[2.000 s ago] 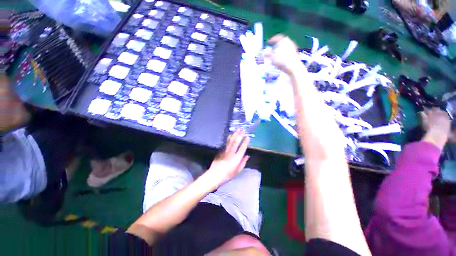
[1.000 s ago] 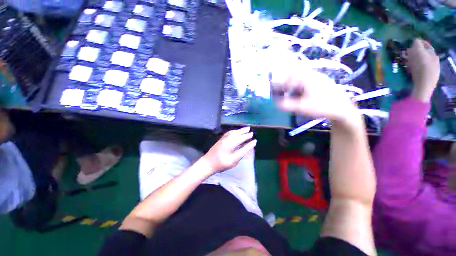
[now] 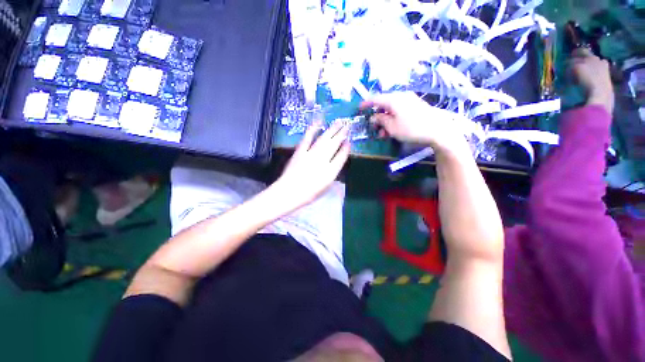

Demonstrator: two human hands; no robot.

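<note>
A small dark circuit board is at the bench edge between my hands. My left hand has its fingertips on the board's left end. My right hand pinches at its right end, with a short white flat cable sticking up by the fingertips. Whether the cable sits in a connector is too small to tell. Loose white flat cables lie beyond my hands. Boards without cables lie beside my left fingers.
A large black tray with rows of boards with pale squares is at left. Boards with cables attached are heaped at right, beside thin coloured wires. A person's purple sleeve is at right, a red stool below.
My right hand has moved back from over the loose cables to the bench edge. My left hand has risen to the edge and meets it at a board. The view has shifted right.
</note>
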